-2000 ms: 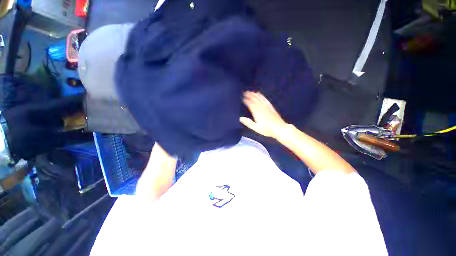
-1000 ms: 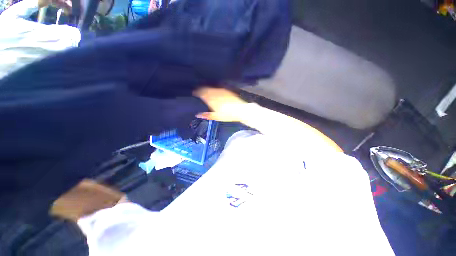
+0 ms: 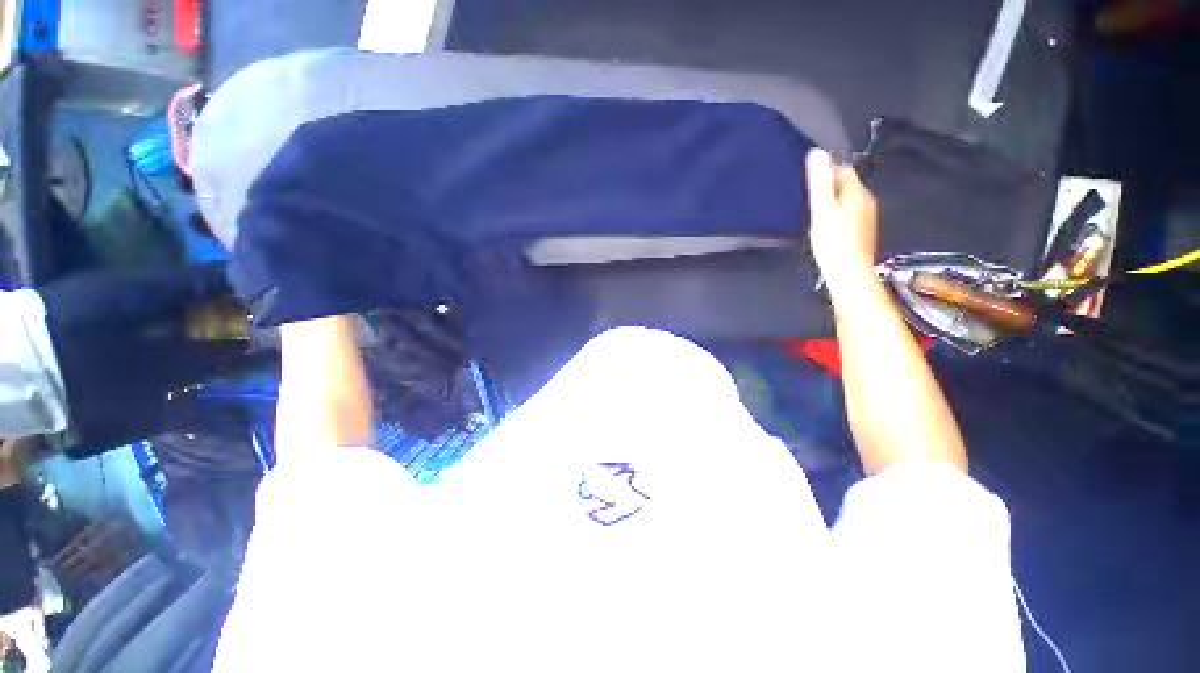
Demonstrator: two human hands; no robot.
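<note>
A navy jacket (image 3: 382, 197) lies on the grey padded pressing board (image 3: 526, 82), with one sleeve (image 3: 658, 158) stretched out to the right. My right hand (image 3: 840, 210) grips the sleeve's right end. My left forearm reaches under the jacket at the left; the left hand itself is hidden by the cloth. The steam iron (image 3: 967, 300), silver with a brown handle, stands just right of my right wrist.
A yellow hose (image 3: 1165, 263) runs right from the iron, by a pale iron rest (image 3: 1095, 208). A red object (image 3: 832, 352) is at the table's near edge. A blue crate (image 3: 454, 440) is below. Another person's pale sleeve (image 3: 26, 362) shows at far left.
The jacket, held off to the left a second ago, now lies on the board with a sleeve extended. My right hand has moved right to the sleeve end.
</note>
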